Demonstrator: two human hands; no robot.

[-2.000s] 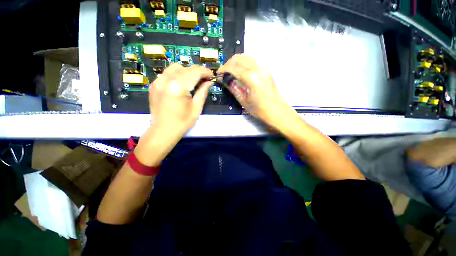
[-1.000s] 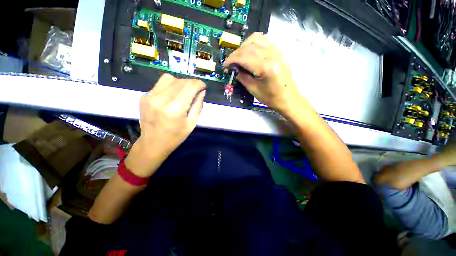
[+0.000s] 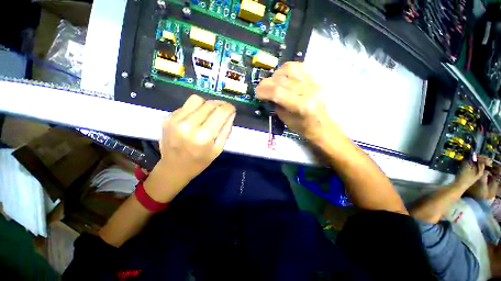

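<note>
A black solder pallet (image 3: 140, 63) holds green circuit boards (image 3: 189, 81) with yellow blocks and copper-coloured coils on them. My right hand (image 3: 291, 96) is at the lower right of the boards, fingers closed on a wire lead (image 3: 270, 131). The lead's pale and red ends hang below the fingers over the pallet's front edge and the rail. My left hand (image 3: 199, 126) is at the pallet's front edge, left of the right hand, fingers curled together. Whether it holds anything is hidden.
A pale rail (image 3: 49, 99) runs along the front. A white line surface (image 3: 368, 93) lies right of the pallet. Another pallet with boards (image 3: 460, 129) and a person's hands (image 3: 473, 171) are at far right. Wire leads (image 3: 434, 24) lie at the upper right. A carton with plastic (image 3: 67, 46) is at left.
My hands have moved apart. The right hand holds the lead with its ends hanging down, now lower than a second ago. The view has shifted and tilted, and a neighbour's hands have come into view.
</note>
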